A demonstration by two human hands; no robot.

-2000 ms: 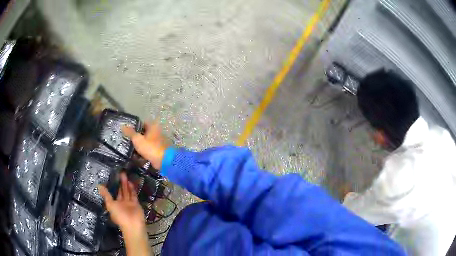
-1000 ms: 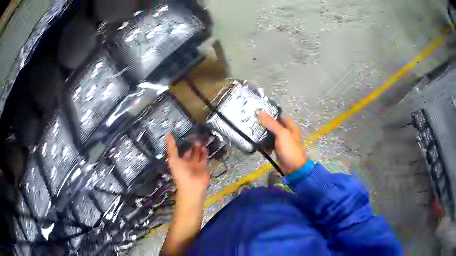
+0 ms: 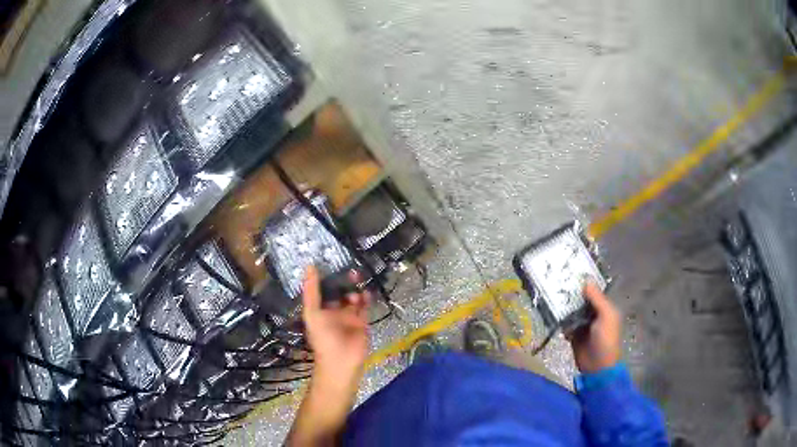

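My right hand (image 3: 599, 334) holds a square black LED work light (image 3: 559, 271) by its lower right edge, over the floor. Its clear lens faces up and my thumb lies on the lens. My left hand (image 3: 335, 330) grips the lower edge of a second LED work light (image 3: 301, 240) at the loaded rack. One finger lies on its lens and the others are curled by its black edge. A black cable (image 3: 288, 182) runs across its upper part. The fingers under both lamps are hidden.
The loaded rack (image 3: 352, 175) on the left holds rows of lamps with shiny film (image 3: 197, 194) and many hanging cables. A lower shelf with dark lamps (image 3: 384, 231) juts out. Another rack with a row of lamps (image 3: 756, 301) stands at far right. A yellow line (image 3: 699, 157) crosses the floor.
My right hand has carried its lamp right, away from the loaded rack. The lamp at my left hand now sits apart from its row, with more brown board showing. The other person has left the view.
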